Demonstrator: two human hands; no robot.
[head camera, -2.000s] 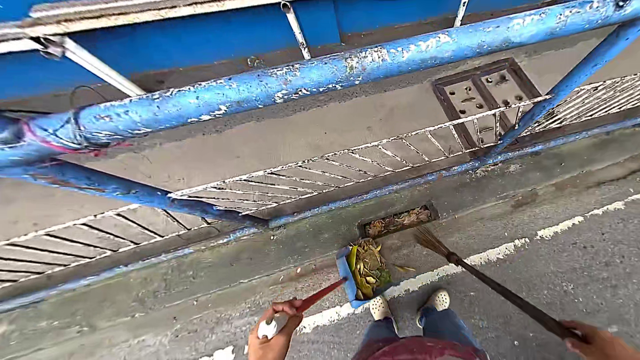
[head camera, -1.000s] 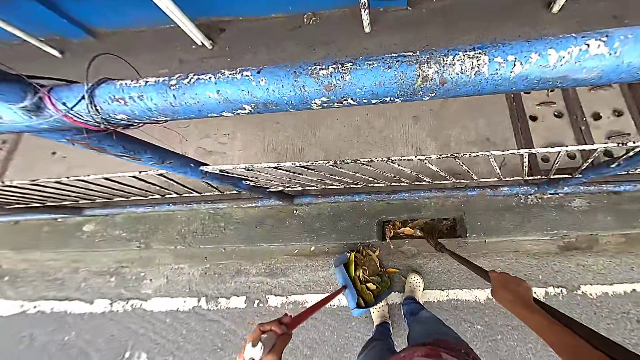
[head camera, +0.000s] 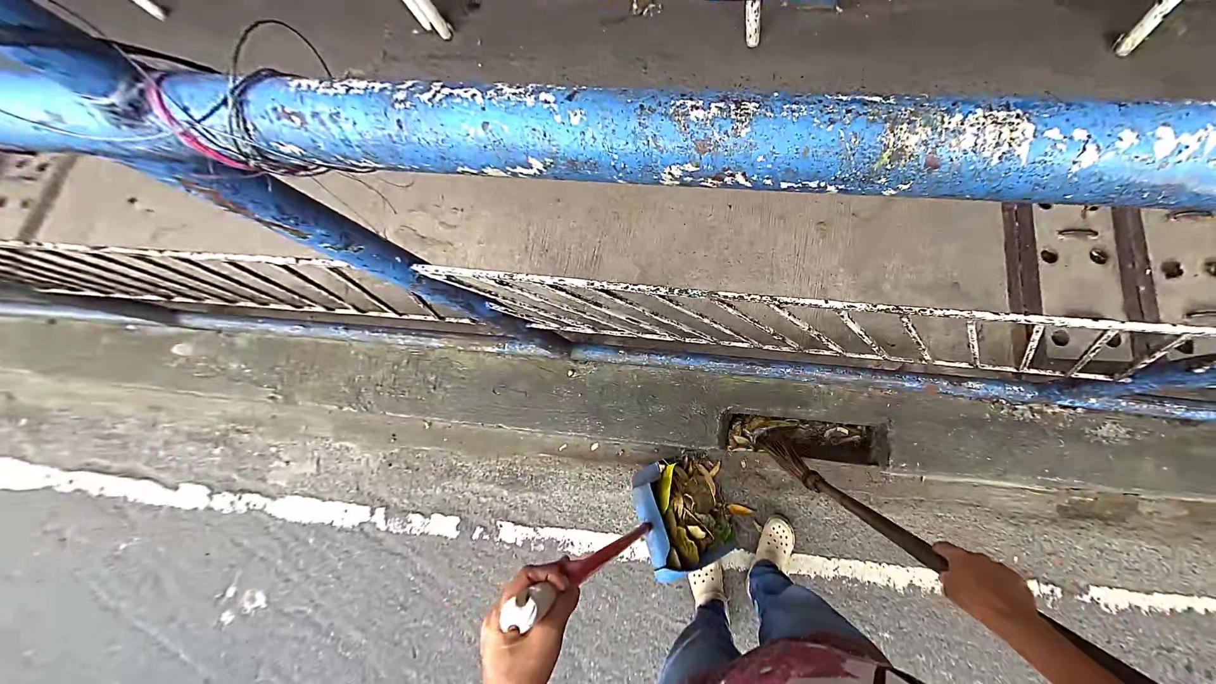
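Note:
My left hand (head camera: 532, 617) is closed around the handle of a long-handled dustpan, whose red shaft (head camera: 608, 554) leads to a blue pan (head camera: 648, 521). Dry leaves (head camera: 698, 508) fill the pan, which rests on the pavement by my feet. My right hand (head camera: 983, 581) grips the dark stick of a broom (head camera: 879, 521). The broom's bristles (head camera: 787, 456) are at the lower left edge of a rectangular drain opening (head camera: 807, 439) in the curb. Leaves and debris lie inside that opening.
A thick blue pipe rail (head camera: 608, 133) with peeling paint crosses the view, wires wound around its left part. Below it runs a low white metal grille (head camera: 760, 323) along the concrete curb (head camera: 380, 389). A white painted line (head camera: 313, 508) crosses the road beside my shoes (head camera: 776, 540).
Two seconds ago the bristles were outside and to the right of the drain opening; now they are at its left part. The view has turned and shifted.

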